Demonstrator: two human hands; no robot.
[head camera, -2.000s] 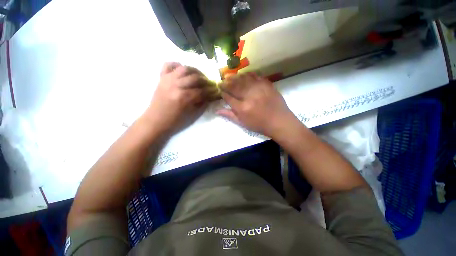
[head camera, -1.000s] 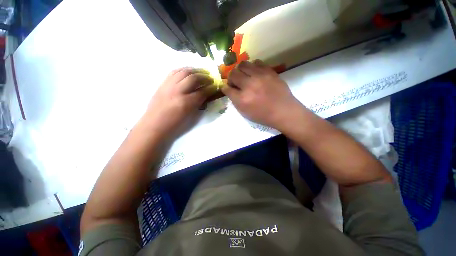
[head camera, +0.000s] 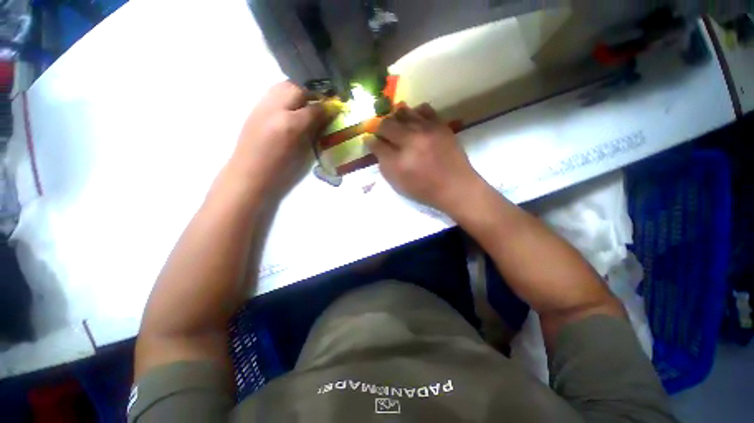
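The sewing machine head (head camera: 318, 41) is dark, with its needle area (head camera: 361, 101) brightly lit. My left hand (head camera: 281, 124) is left of the needle, fingers bent and fingertips at the lit area. A small white fabric piece (head camera: 328, 175) with a curled end hangs below these fingers, partly hidden by them. My right hand (head camera: 423, 155) lies on the machine bed just right of and below the needle, fingers curled down. Whether it holds fabric is hidden. Orange-red tape (head camera: 391, 85) shows beside the needle.
The white table (head camera: 165, 165) has a printed scale along its front edge. A blue basket (head camera: 682, 273) stands below at right, with white fabric (head camera: 591, 219) beside it. Another blue basket (head camera: 248, 355) is below at left. Dark and red items lie on the machine arm's far right.
My left hand has moved up and left, away from my right hand, uncovering the reddish-edged bed slot and the small white piece. My right hand stays beside the needle.
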